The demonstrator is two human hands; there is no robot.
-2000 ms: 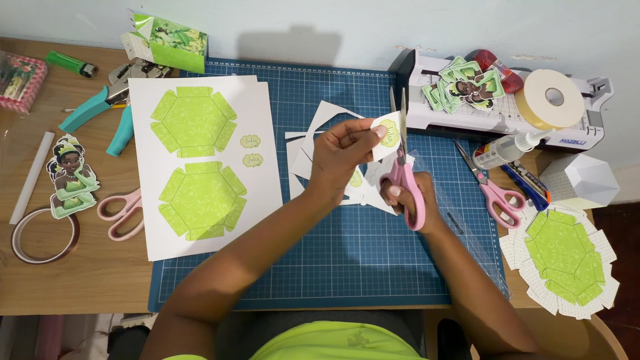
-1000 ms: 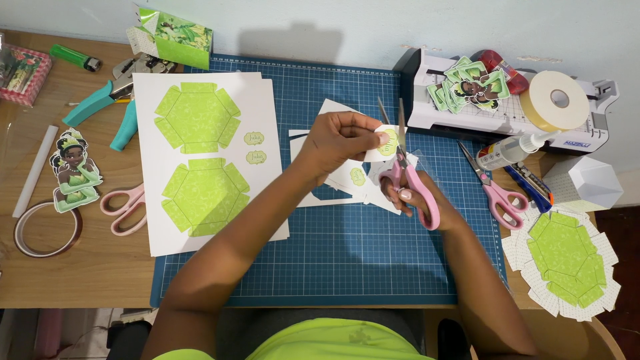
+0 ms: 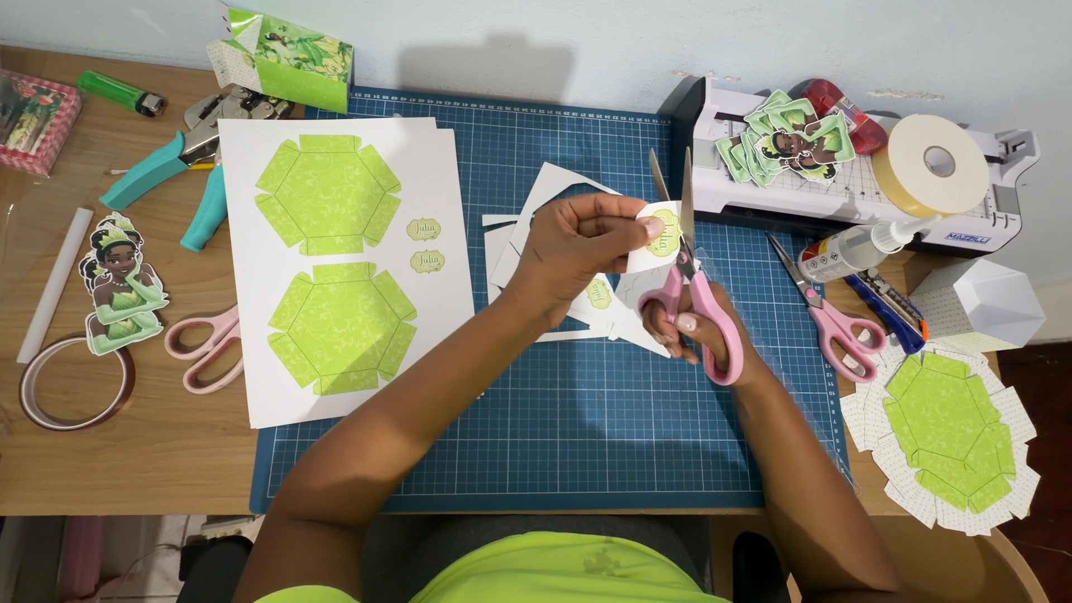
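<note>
My left hand (image 3: 578,251) pinches a small white paper piece (image 3: 643,256) with a green printed label on it. Through the handles of pink-handled scissors (image 3: 722,335) pass the fingers of my right hand (image 3: 703,327); the blades point up, parted, with the paper's right edge at them. Beneath my hands, white paper offcuts (image 3: 548,180) and another green label (image 3: 600,293) lie on the blue cutting mat (image 3: 536,452). To the left, white printed sheets (image 3: 444,335) bear two green hexagonal box shapes and two small labels.
A paper trimmer (image 3: 720,188) at the back right carries character cutouts and a tape roll (image 3: 930,163). Second scissors (image 3: 837,335), a glue bottle (image 3: 846,253), a utility knife (image 3: 888,310) and green cut shapes (image 3: 950,419) sit right. Turquoise-handled pliers (image 3: 146,172) and brown tape (image 3: 75,419) lie left.
The scissors remain in my right hand; their blades were wider apart one second ago and are a little nearer each other now. The pinched paper has turned slightly in my left hand.
</note>
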